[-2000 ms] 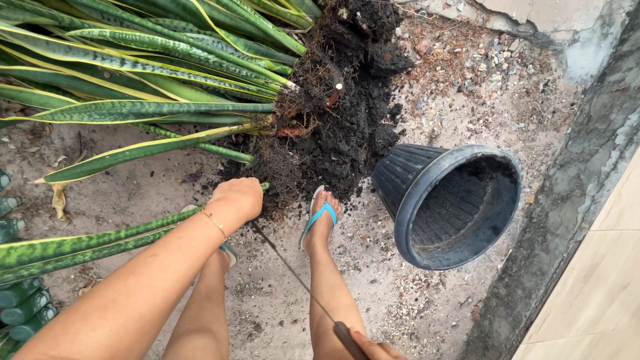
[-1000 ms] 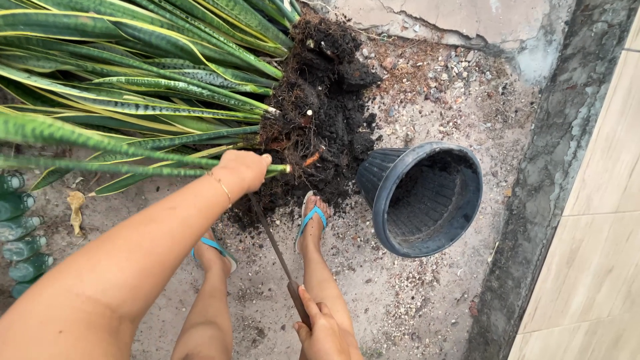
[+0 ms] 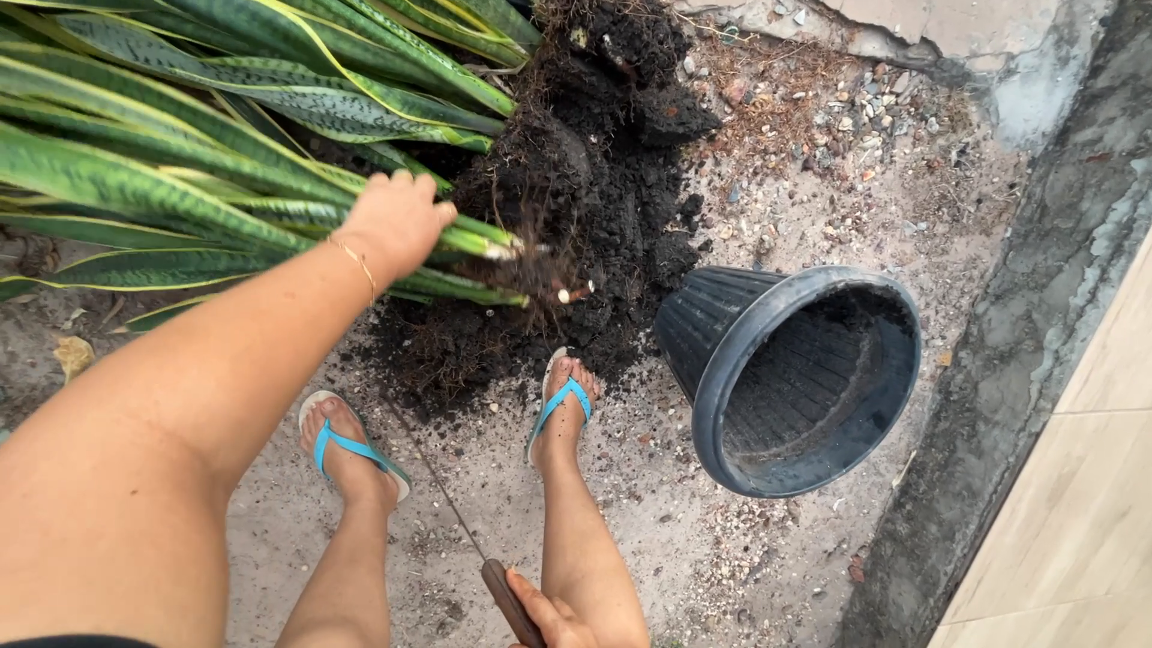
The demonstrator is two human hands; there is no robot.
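Observation:
My left hand [image 3: 396,220] grips several snake plant leaves [image 3: 270,180] near their bases, beside a dark root ball. The cut bases and roots [image 3: 540,270] stick out just right of the hand, blurred. Black soil with roots [image 3: 612,180] lies heaped beyond them. At the bottom, my right hand [image 3: 553,621] is closed on the brown handle of a long-bladed knife [image 3: 513,603]. Its thin dark blade points up and left over the ground, between my two feet, with the tip near the soil. An empty black plastic pot [image 3: 720,360] lies tipped on its side, right of the soil.
My feet in blue-strapped flip-flops [image 3: 562,405] stand at the near edge of the soil. Pebbles [image 3: 864,117] are scattered over the sandy ground. A rough concrete edge [image 3: 999,297] and beige tiles [image 3: 1071,504] run along the right. A dry leaf [image 3: 74,355] lies at the left.
My left hand has moved up and farther over the plants, from beside the soil to the leaf bases in the clump. The knife stays in my right hand.

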